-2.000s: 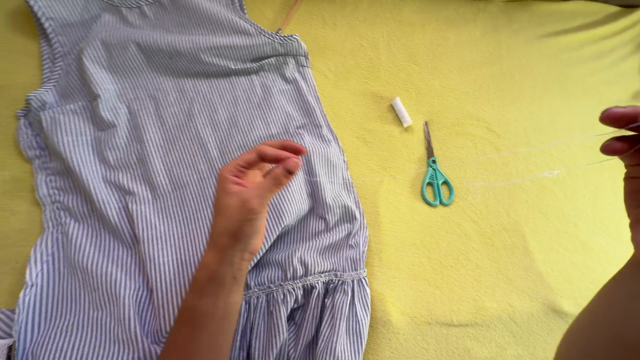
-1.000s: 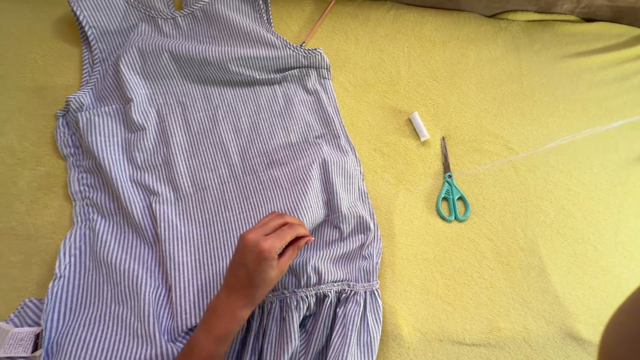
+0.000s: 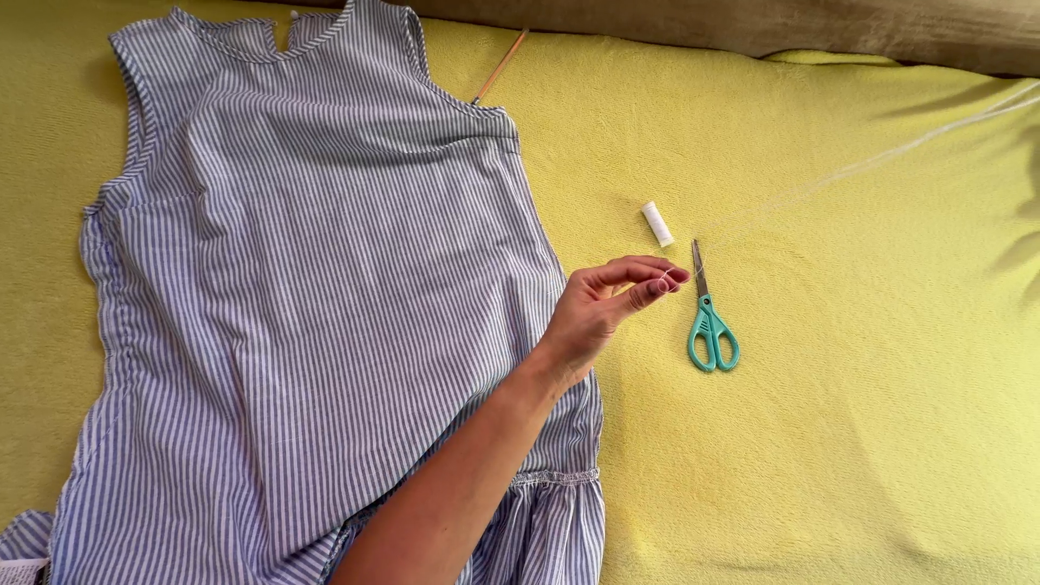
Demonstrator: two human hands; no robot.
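My left hand reaches over the right edge of a blue-and-white striped sleeveless garment and pinches white thread between thumb and fingertips. The thread runs in thin strands from near the fingertips up to the right edge of the view. Just right of the fingertips lie scissors with teal handles, blades closed and pointing away from me. A small spool of white thread rests above and left of the scissors. My right hand is out of view.
A yellow fleece blanket lies under everything. A thin wooden stick, perhaps a pencil, touches the garment's armhole. A brown upholstered edge runs along the top. A white tag with writing shows at bottom left.
My left hand has moved right from over the garment toward the scissors and now pinches thread. My right hand, at the right edge two seconds ago, has left the view.
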